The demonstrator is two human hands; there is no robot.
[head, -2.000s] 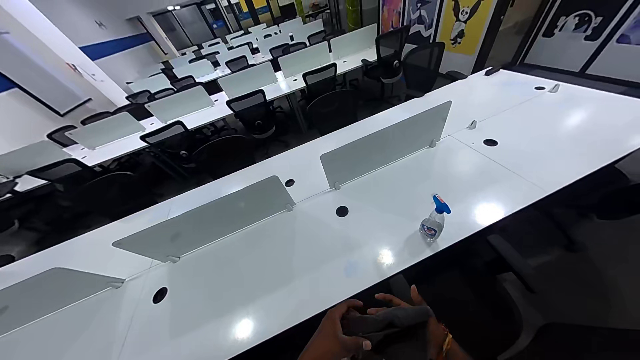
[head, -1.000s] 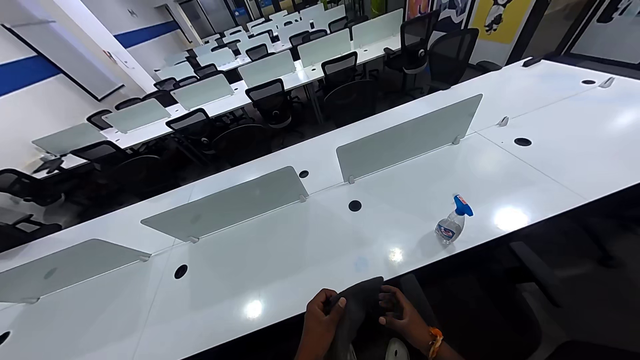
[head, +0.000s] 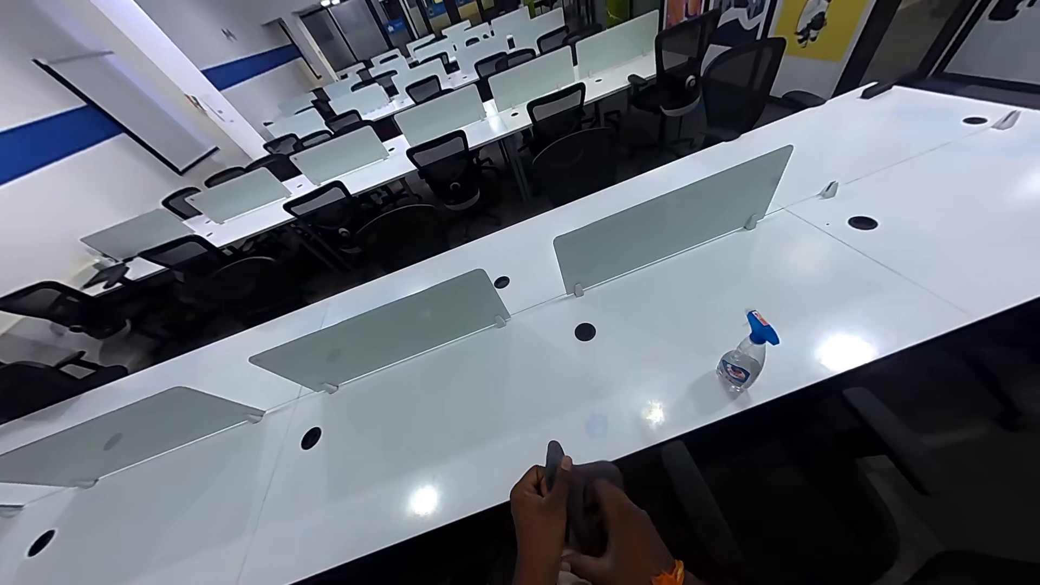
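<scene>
Both my hands are together at the bottom centre, by the near edge of a long white desk (head: 455, 414). My left hand (head: 540, 516) grips one side of a dark grey cloth (head: 578, 496), part of which sticks up above the fingers. Against the cloth's other side is my right hand (head: 626, 532), closed on it, with an orange band at the wrist. A clear spray bottle with a blue trigger head (head: 743, 357) stands upright on the desk, up and to the right of my hands.
Frosted divider panels (head: 674, 215) run along the desk's middle, beside round black cable grommets (head: 585, 331). Black office chairs (head: 812, 487) stand along the near edge at the right. Beyond the desk are further rows of white desks (head: 398, 166) and mesh chairs (head: 443, 166).
My hands, apart at the cloth's two sides one second ago, have come closer together, and the cloth is more bunched between them. The spray bottle stays where it was on the desk.
</scene>
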